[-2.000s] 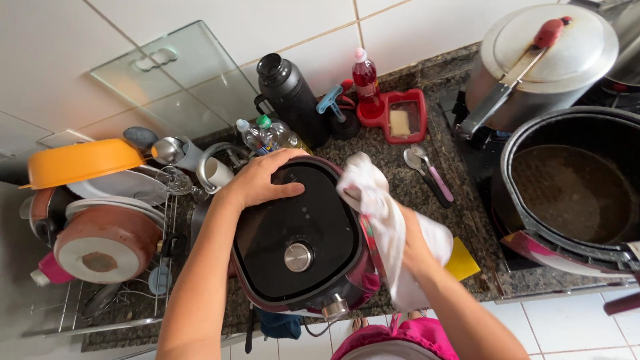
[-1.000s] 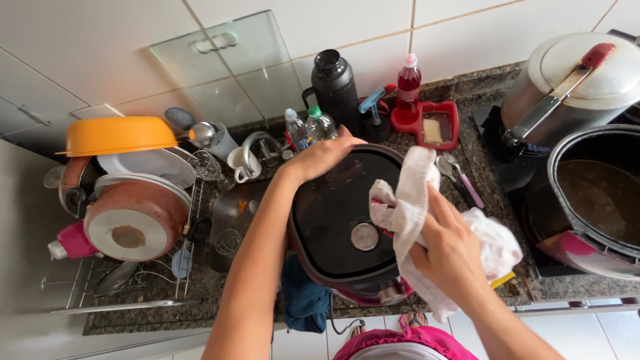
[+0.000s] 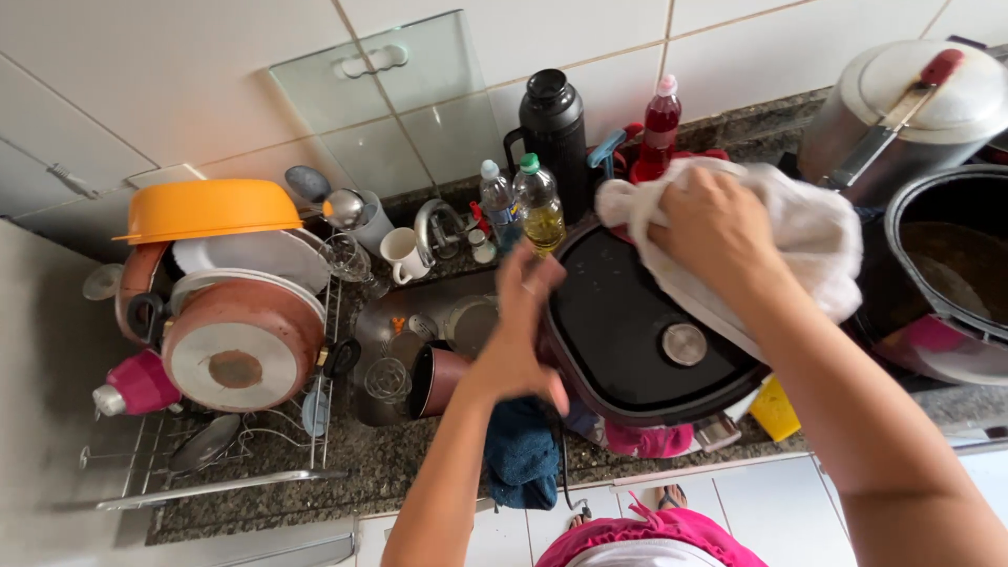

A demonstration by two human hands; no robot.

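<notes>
A black air fryer [image 3: 622,315] with a silver round knob stands on the granite counter, between the sink and the stove. My right hand [image 3: 709,228] grips a white cloth [image 3: 803,228] and presses it on the fryer's upper right part, hiding that edge. My left hand [image 3: 524,331] is blurred, at the fryer's left side, fingers spread and holding nothing; whether it touches the fryer is unclear. A dark blue cloth [image 3: 521,457] hangs at the counter's front edge below that hand, beside a black cord.
At left, a dish rack [image 3: 228,488] holds pans and an orange bowl [image 3: 211,209]. The sink [image 3: 370,346] contains cups and glasses. Bottles and a black thermos [image 3: 550,126] line the wall. An open pot [image 3: 953,260] with liquid and a pressure cooker [image 3: 906,102] are at right.
My left hand has come off the fryer's top to its left side. The white cloth, in my right hand, has moved from the fryer's right side onto its upper right part.
</notes>
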